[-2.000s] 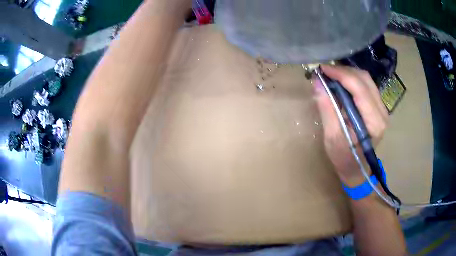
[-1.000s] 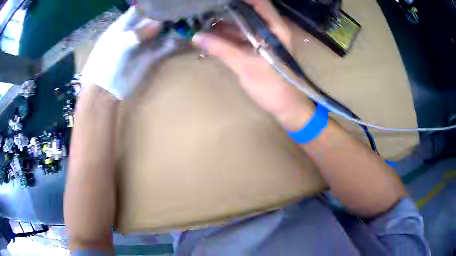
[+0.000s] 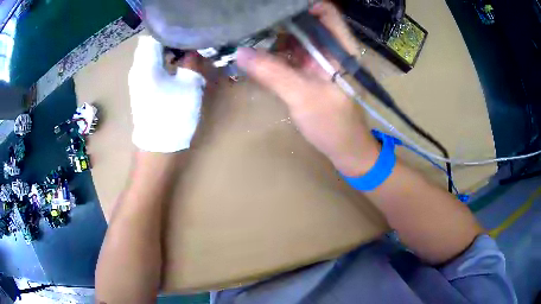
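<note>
A circuit board assembly (image 3: 224, 54), with white and dark parts, shows just below the hood's rim, partly hidden and blurred. My left hand (image 3: 168, 104), in a white glove with bare fingertips, holds it from the left. My right hand (image 3: 308, 98) is bare, with a blue wrist strap (image 3: 375, 166). It holds the black soldering iron (image 3: 350, 62) against the palm, and its extended fingers touch the assembly's right side. A silvery feed tube (image 3: 368, 110) runs along the iron and off to the right. The iron's tip is hidden.
The grey fume hood (image 3: 225, 21) covers the top centre. A black stand with a yellow speckled tray (image 3: 407, 41) is at upper right. Several assemblies (image 3: 59, 199) lie on the dark surface at left. Shiny bits dot the tan mat (image 3: 255, 208).
My left hand has come into view holding the assembly. My right hand has moved left from near the stand to meet it. The view has shifted, and more assemblies show at left.
</note>
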